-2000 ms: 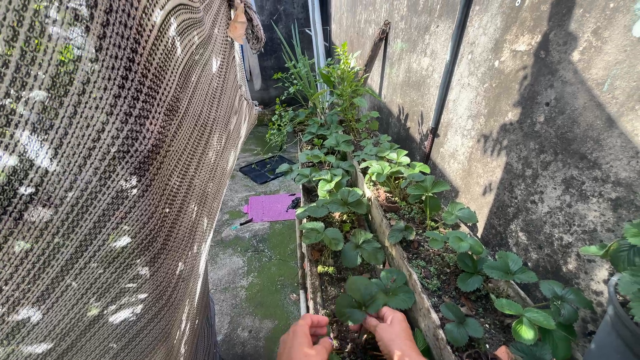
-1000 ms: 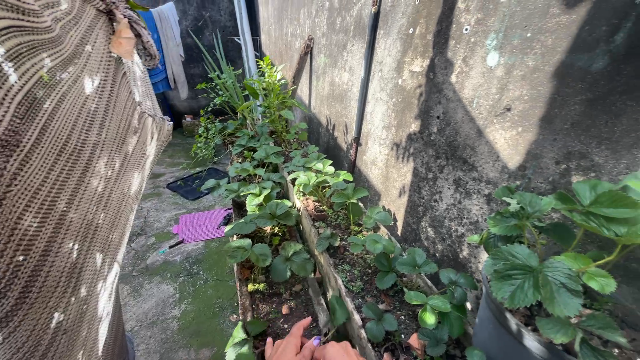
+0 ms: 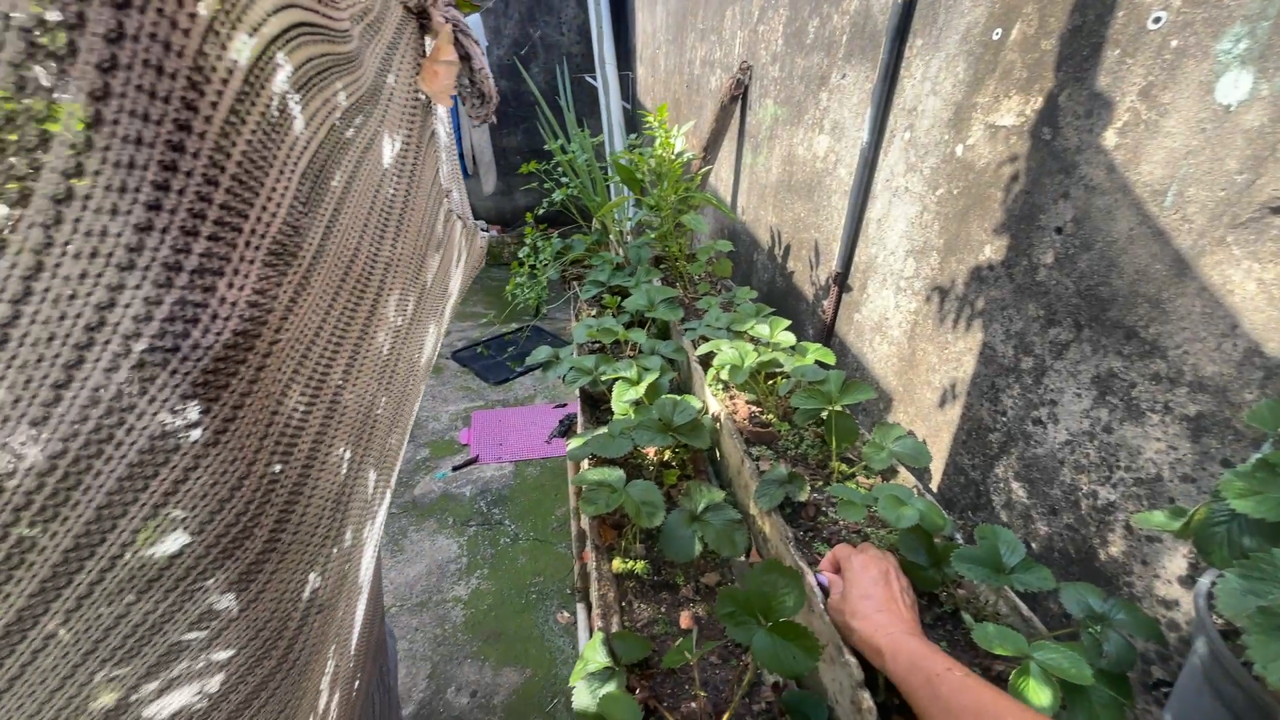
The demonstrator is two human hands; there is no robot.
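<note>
My right hand [image 3: 868, 598] reaches in from the lower right, its fingers curled down at the top edge of the divider board [image 3: 765, 515] between two long planter beds. Whether it pinches something is hidden by the fingers; a bit of purple shows at a fingertip. Strawberry plants [image 3: 705, 520] with green three-part leaves grow in the left bed, and more strawberry plants [image 3: 898, 505] stand in the right bed, just behind the hand. A leafy strawberry plant [image 3: 770, 620] rises left of the hand, over dark soil [image 3: 655, 600]. My left hand is out of the frame.
A brown knitted mesh cloth [image 3: 220, 350] hangs along the left. On the concrete floor lie a purple perforated mat [image 3: 515, 433], a black tray [image 3: 507, 353] and a small dark-handled tool [image 3: 458, 467]. A stained wall [image 3: 1100, 300] bounds the right, with a potted plant in a grey pot [image 3: 1215, 650].
Both hands were low in view among the leaves; now only my right hand shows, at the divider board. The left hand has gone out of view.
</note>
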